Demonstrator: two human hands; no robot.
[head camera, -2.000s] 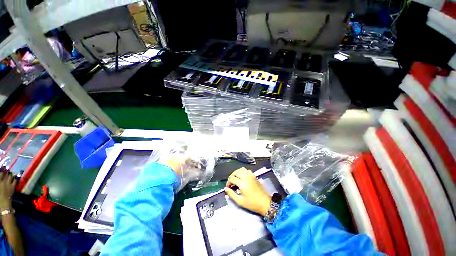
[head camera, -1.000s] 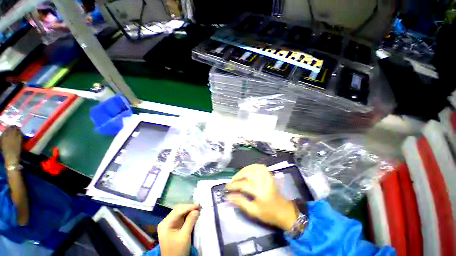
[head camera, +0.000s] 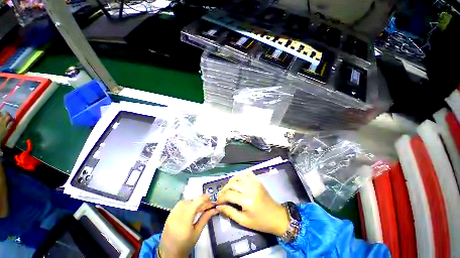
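A dark tablet rear housing (head camera: 229, 233) with a pale inside lies on white liner sheets (head camera: 194, 187) in front of me. My left hand (head camera: 187, 224) is at its left edge, thumb and fingertips pinched together near the camera corner. My right hand (head camera: 249, 204) rests over the housing, its fingertips at the camera corner, meeting the left fingertips. Whether either hand holds a small part is hidden between the fingers. A second housing (head camera: 113, 156) lies on a white sheet pile at the left, its camera openings at the lower left.
Clear poly bags lie at the left (head camera: 187, 146) and right (head camera: 335, 169). A blister tray stack (head camera: 247, 83) stands behind. A blue bin (head camera: 87, 103) is at left rear, red and white slabs (head camera: 391, 211) at right. A neighbour's hand (head camera: 5, 126) shows at the left edge.
My left hand has come from the poly bag to the housing's camera corner, beside my right fingertips. My right hand stays over the housing. The camera view has shifted.
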